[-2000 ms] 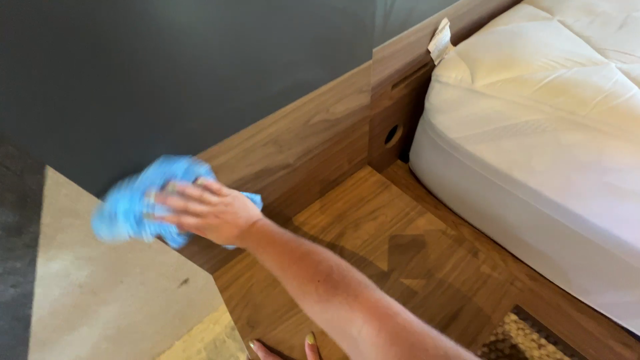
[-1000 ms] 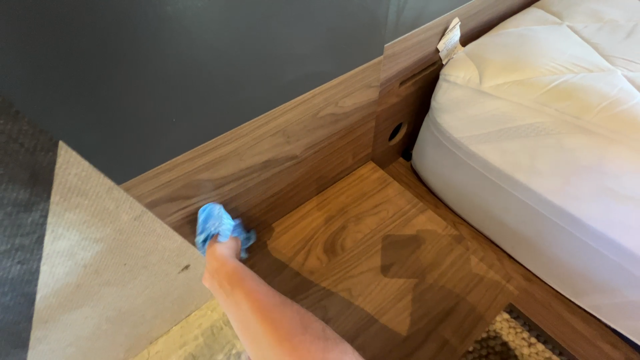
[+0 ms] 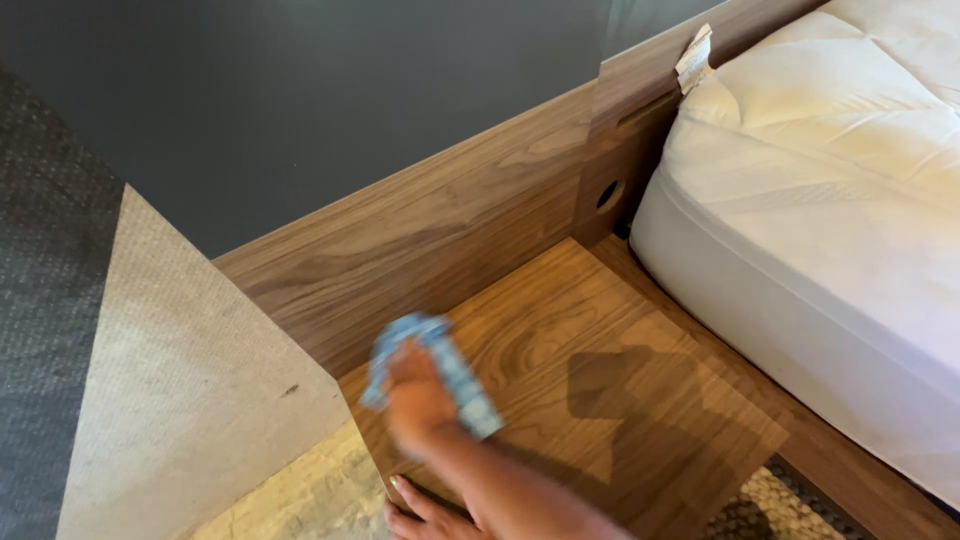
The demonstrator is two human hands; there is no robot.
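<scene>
My right hand [image 3: 416,397], blurred, is closed on a crumpled light blue cloth [image 3: 469,390] and presses it on the left part of a brown wood-grain shelf [image 3: 525,337]. Below it, at the bottom of the view, my left hand [image 3: 427,517] lies with fingers apart on the shelf's left edge, holding nothing; my right forearm hides part of it. A wood-grain back panel [image 3: 420,225] rises behind the shelf, with a dark grey panel [image 3: 337,97] above it.
At right a white mattress [image 3: 787,217] sits in a wooden bed frame [image 3: 832,450]. A round hole [image 3: 607,195] is in the panel near its corner. A beige textured surface [image 3: 187,360] borders the shelf at left. A woven rug [image 3: 772,502] shows at lower right.
My right hand has moved with the cloth from the left end of the dark and wood panels down onto the shelf. My left hand, out of view one second ago, shows again.
</scene>
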